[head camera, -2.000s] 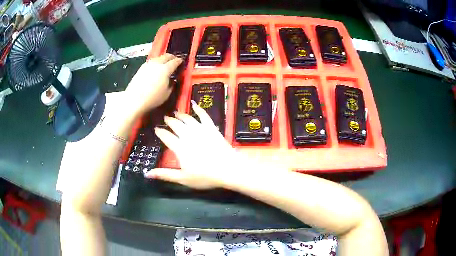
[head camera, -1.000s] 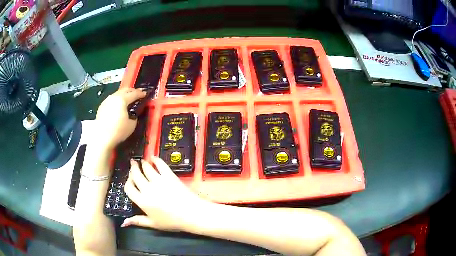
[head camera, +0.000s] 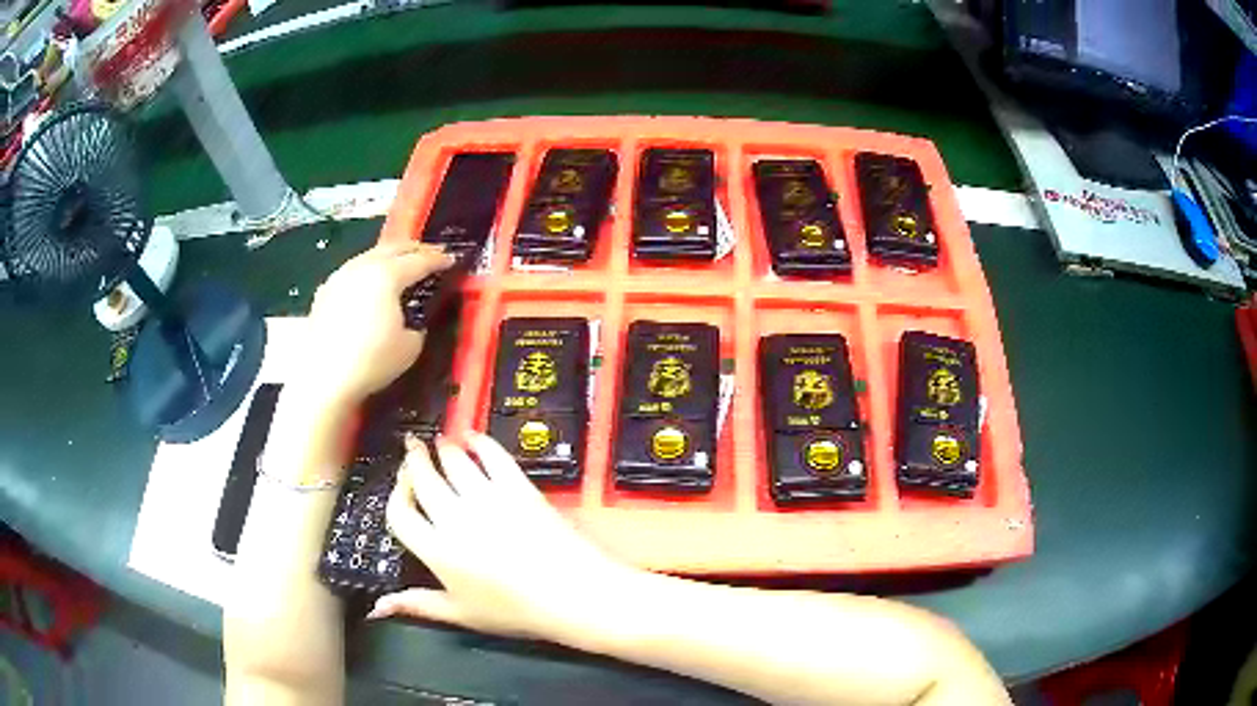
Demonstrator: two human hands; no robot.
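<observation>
An orange-red phone tray [head camera: 772,549] holds two rows of black flip phones. Most are closed, with gold emblems and round gold badges. At the upper left an open flip phone [head camera: 472,193] has a dark upper half; my left hand [head camera: 365,324] covers part of its keypad with curled fingers. Whether it grips the phone is hidden. A second open flip phone lies at the tray's lower left, its white-digit keypad [head camera: 361,531] showing beyond the tray's front edge. My right hand [head camera: 483,545] rests on that keypad's right side with fingers spread, the thumb at its lower edge.
A dark fan [head camera: 207,366] and a pale metal post [head camera: 228,124] stand at the left. A dark smartphone [head camera: 248,469] lies on white paper [head camera: 172,517] beside my left forearm. A monitor [head camera: 1103,48], a white box [head camera: 1103,221] and a blue mouse [head camera: 1194,228] are at the upper right.
The view has shifted, so the tray sits lower than two seconds ago. The dark smartphone shows beside my left forearm. Both hands stay at the same two open phones, with small finger shifts.
</observation>
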